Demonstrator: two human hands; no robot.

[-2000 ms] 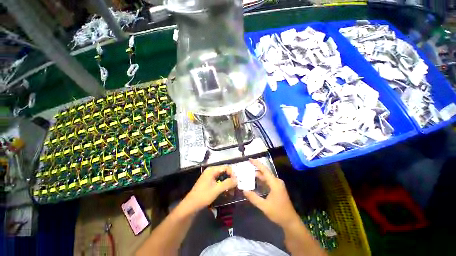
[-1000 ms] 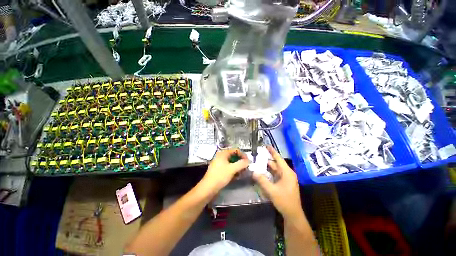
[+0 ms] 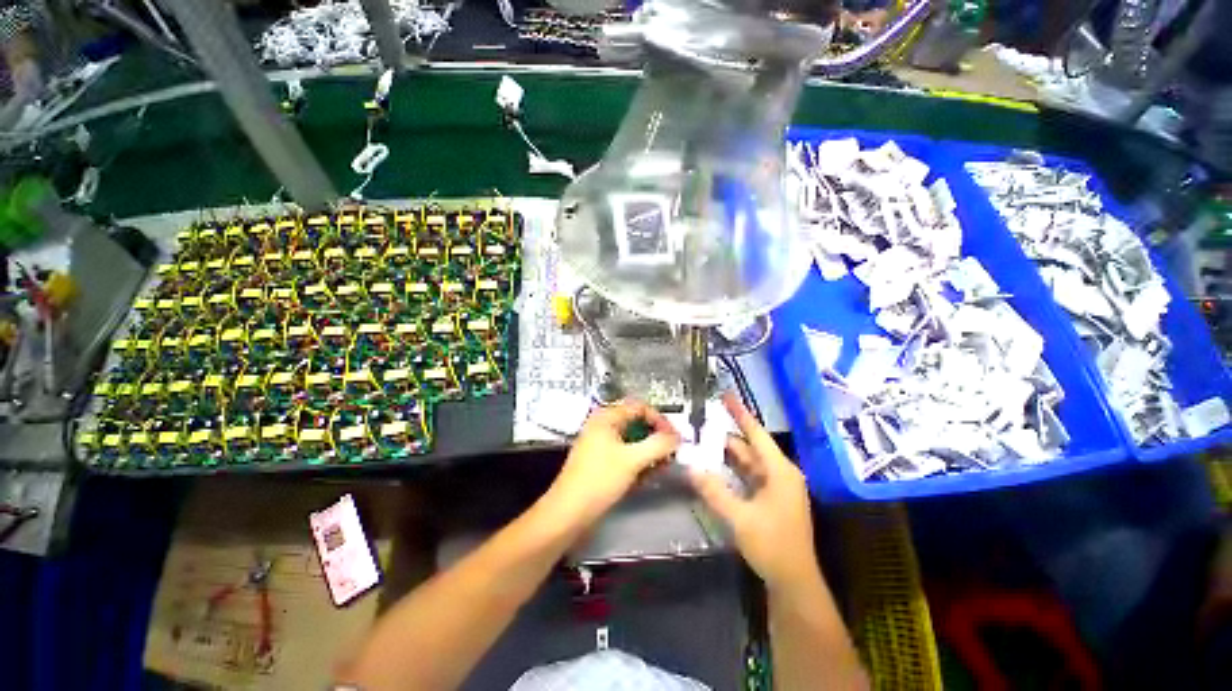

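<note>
My right hand (image 3: 765,489) holds a small white housing (image 3: 707,443) between thumb and fingers at the tip of a dark thin rod, likely a soldering iron (image 3: 699,371), under the clear hood (image 3: 682,230). My left hand (image 3: 611,452) is closed on a small green circuit board (image 3: 636,431), mostly hidden by the fingers. Its fingertips meet the left side of the housing. The exact contact between the iron tip and the parts is too small to tell.
Rows of green-yellow boards (image 3: 297,331) cover the black mat at left. Two blue bins (image 3: 824,439) of white housings stand at right. The metal tray (image 3: 649,524) lies below my hands. A pink phone (image 3: 346,549) and red-handled pliers (image 3: 262,601) lie on cardboard at lower left.
Since two seconds ago, my hands have moved up with the white housing to the iron tip under the hood. The green board now shows at my left fingers. Adapters on the green line have shifted slightly left.
</note>
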